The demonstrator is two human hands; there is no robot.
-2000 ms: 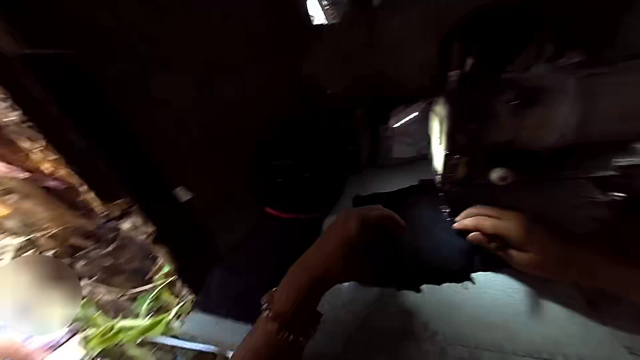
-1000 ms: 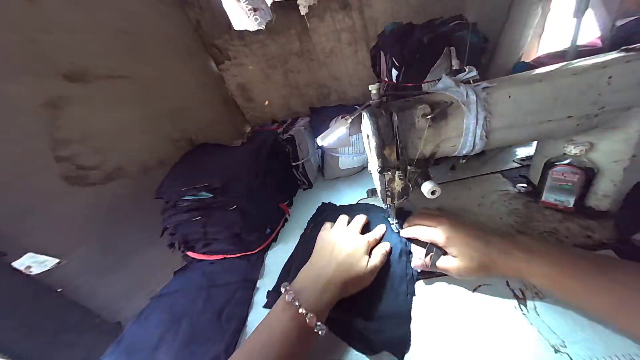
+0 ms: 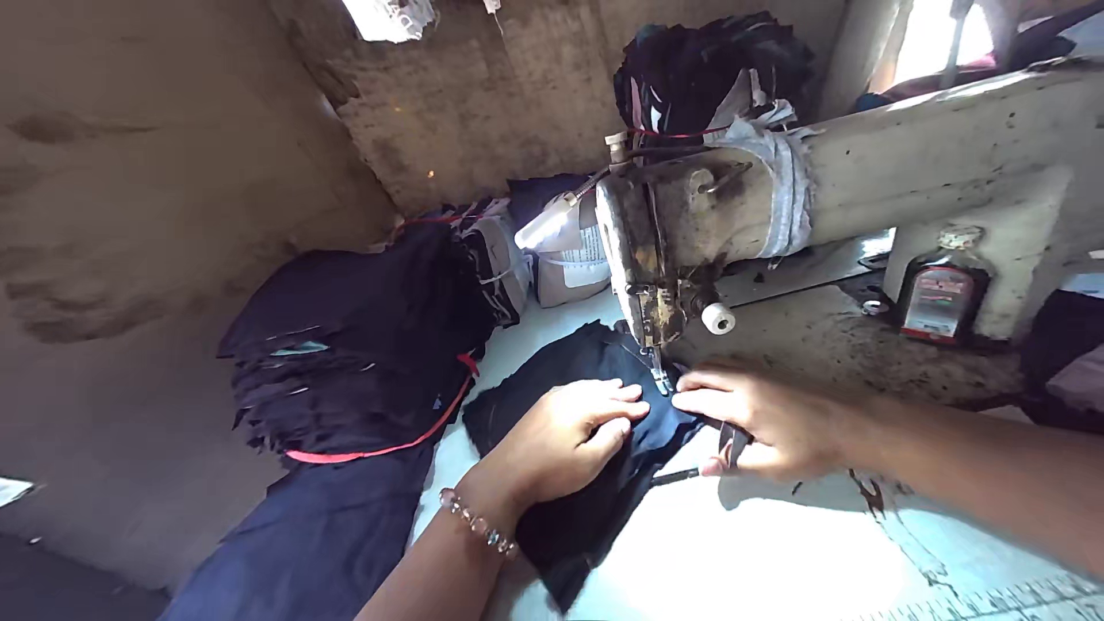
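A dark navy piece of fabric lies on the pale table under the presser foot of a sewing machine. My left hand rests on the fabric, left of the foot, fingers slightly spread and pressing it flat; a beaded bracelet is on that wrist. My right hand is just right of the foot, its fingertips at the fabric's edge. It holds a small dark tool with a loop handle, probably thread snips, its dark end pointing left over the fabric's edge. The palm side of that hand is hidden.
A stack of dark fabric pieces tied with a red strip stands at the left. Wrapped bundles sit behind the machine, below a lit lamp. A bottle stands under the machine arm. Ruler markings show at lower right.
The view was very dark two seconds ago and is bright now. Since one second ago, the fabric's lower end has shifted and lies differently beneath my left hand.
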